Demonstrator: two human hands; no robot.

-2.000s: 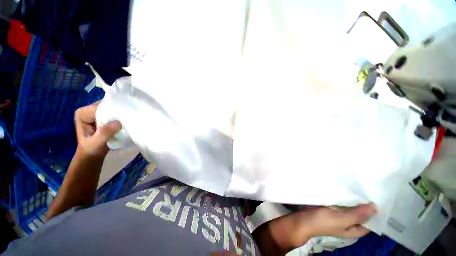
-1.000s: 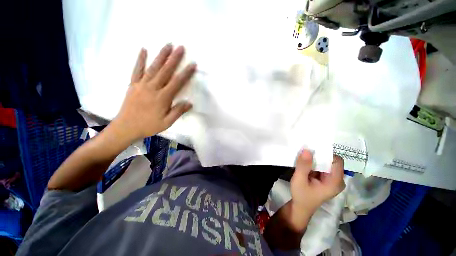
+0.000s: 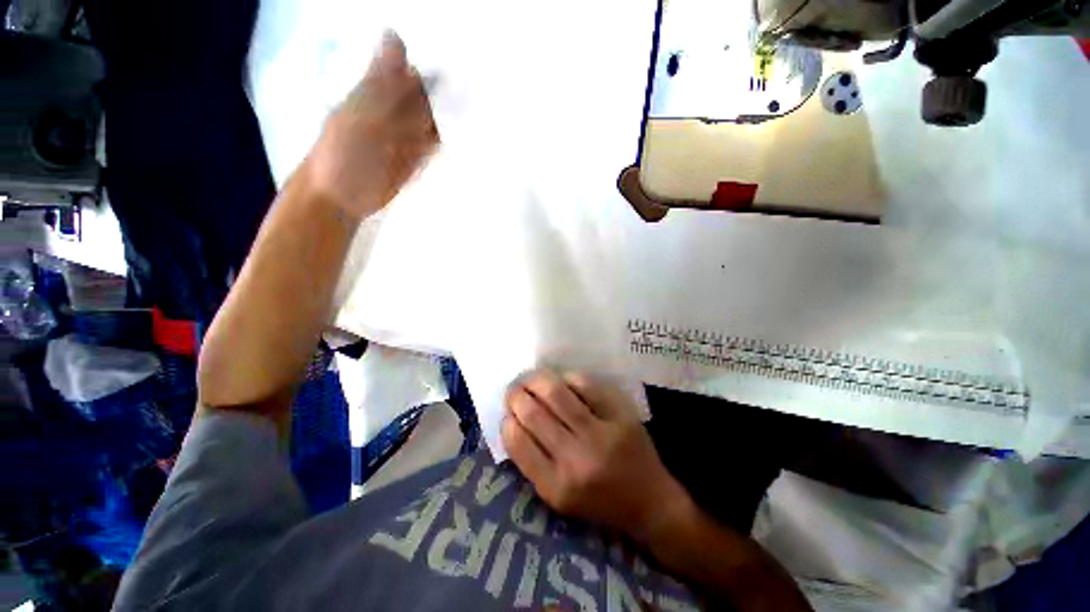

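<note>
A white fabric panel (image 3: 478, 227) lies on the left part of the white table and hangs over its front edge. My right hand (image 3: 574, 436) has curled fingers closed on the panel's near edge, close to my shirt. My left hand (image 3: 377, 132) is over the panel's far left part. It is blurred, and whether its fingers pinch the cloth cannot be told. The sewing machine head (image 3: 825, 22) is at the top right, with its needle plate area (image 3: 765, 90) uncovered below it.
A printed ruler (image 3: 825, 365) runs along the table's front edge. A red mark (image 3: 734, 195) is on the beige machine bed. Dark navy cloth (image 3: 179, 144) hangs at the left above blue crates (image 3: 317, 430). White cloth (image 3: 861, 538) lies below the table edge at right.
The white panel has moved left, uncovering the machine bed and ruler. My right hand has moved left with its edge. My left hand has moved up and is no longer spread flat.
</note>
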